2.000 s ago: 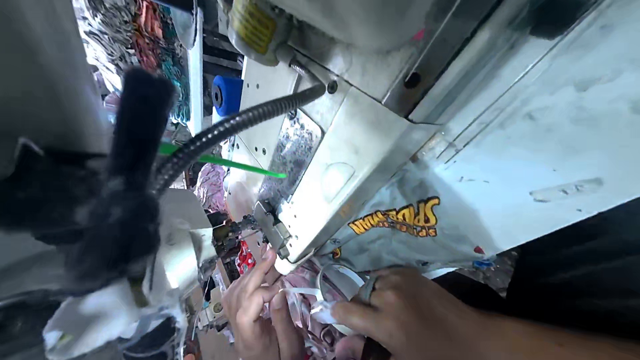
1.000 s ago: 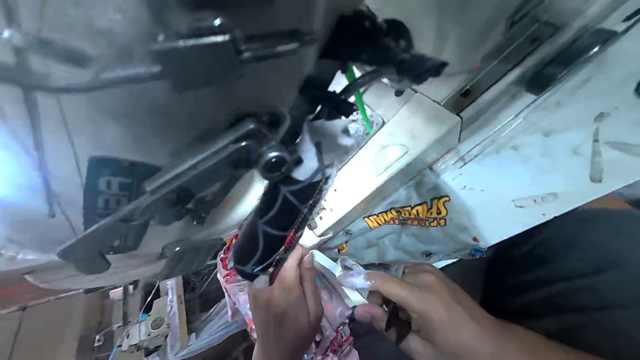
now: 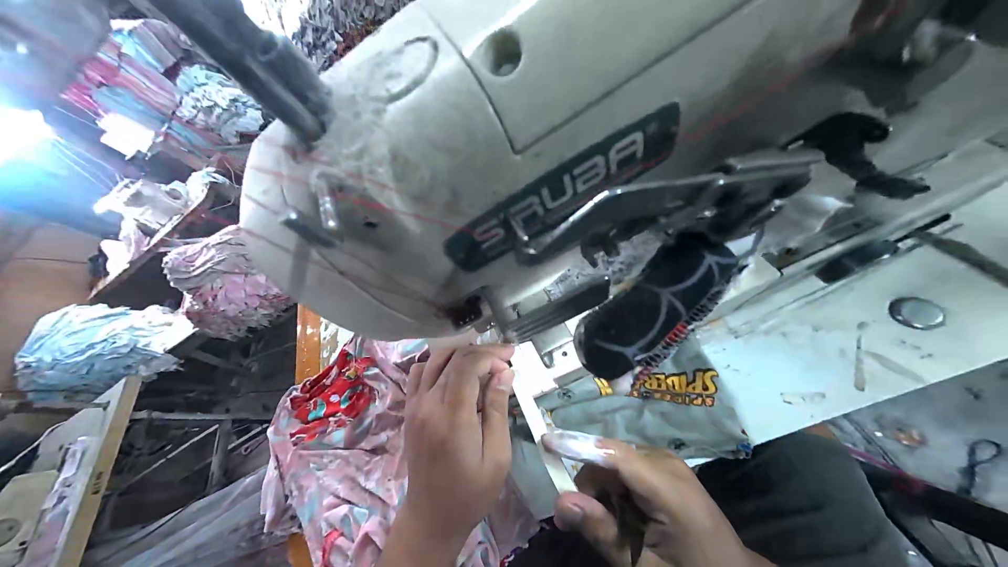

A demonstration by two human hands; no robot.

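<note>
A Siruba sewing machine (image 3: 441, 157) fills the upper middle. My left hand (image 3: 461, 417) is at its needle area, fingers bent together against the near end of a white strip (image 3: 543, 441); whether they pinch it is unclear. My right hand (image 3: 646, 488), lower right, has the strip's lower part beside its thumb and index finger, with whitish wrapping on the index finger. A dark object, partly hidden, lies in its palm. Pink printed fabric (image 3: 339, 465) with a red piece (image 3: 331, 398) hangs left of my left hand. A grey cloth with yellow lettering (image 3: 654, 409) lies behind my right hand.
A black pad with web pattern (image 3: 661, 307) hangs under the machine arm. The white machine table (image 3: 819, 339) extends right. Bundles of pink (image 3: 224, 279) and light blue fabric (image 3: 94, 350) rest on shelves at left. A dark-clothed leg (image 3: 795, 504) is below the table edge.
The view has shifted strongly, bringing the machine head and shelves into sight. Both hands stay close together near the needle area; the white strip now runs straight between them.
</note>
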